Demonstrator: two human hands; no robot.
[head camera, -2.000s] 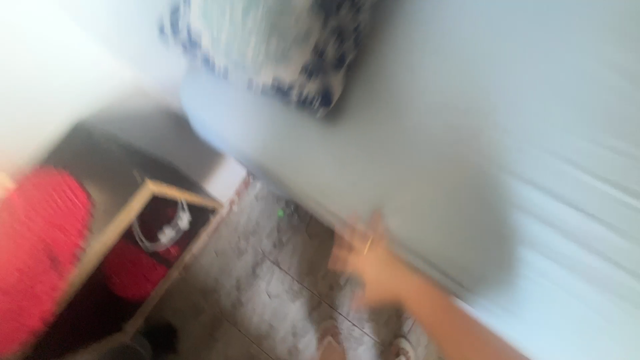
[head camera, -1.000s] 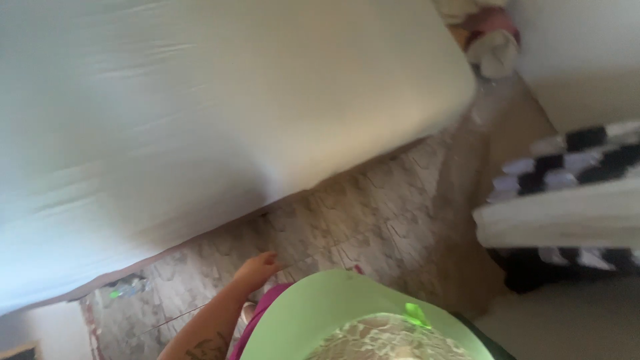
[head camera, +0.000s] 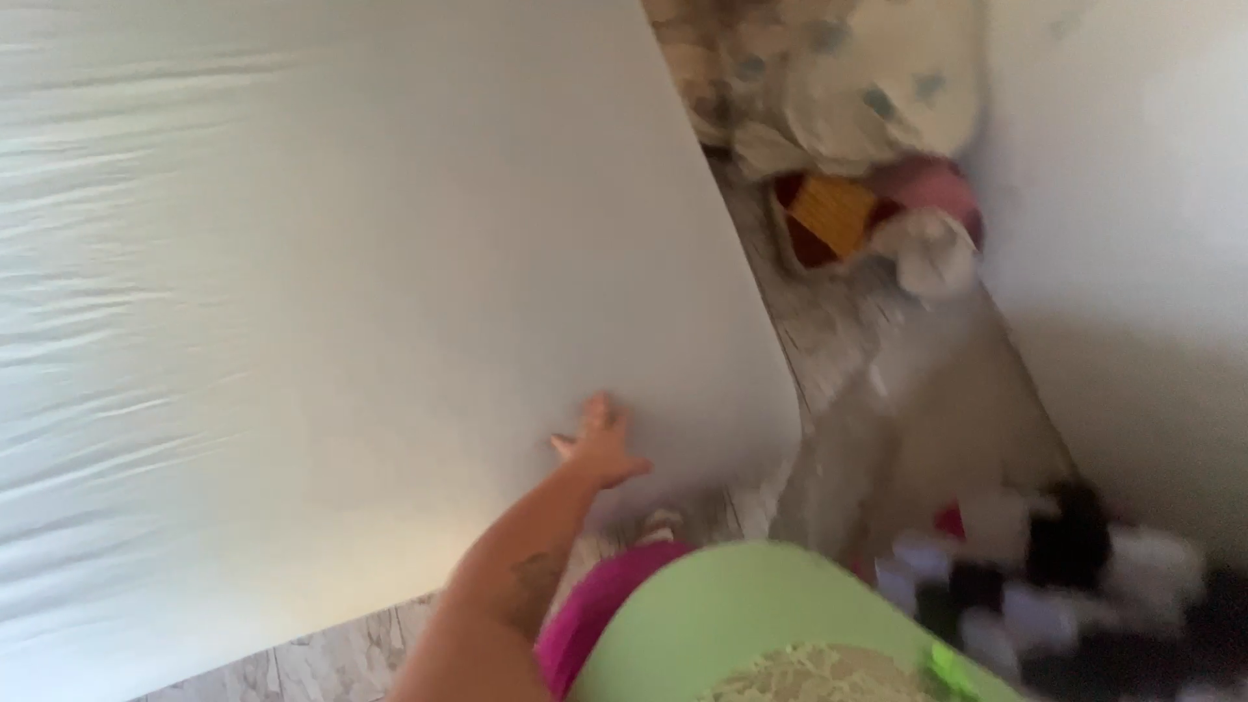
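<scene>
A pale, light-coloured fitted sheet covers a mattress (head camera: 419, 244) that fills the left and middle of the view, with creases along its left part. My left hand (head camera: 602, 447) has its fingers spread over the mattress near its lower right corner, with nothing held; whether the palm touches the sheet is hard to tell. The tattooed forearm reaches up from the bottom edge. My right hand is out of the picture.
Beyond the mattress, a pile of pale patterned fabric (head camera: 882, 88) and a red, yellow and pink cloth item (head camera: 834, 219) lie by the wall (head camera: 1121, 244). Blurred black and white fabric (head camera: 1033, 595) is at lower right. Marbled floor tiles (head camera: 331, 648) show below the mattress.
The view has swung from a pillow and a red-topped item to the mattress's other end. My left hand, over the floor a second ago, is now over the mattress corner with its fingers spread.
</scene>
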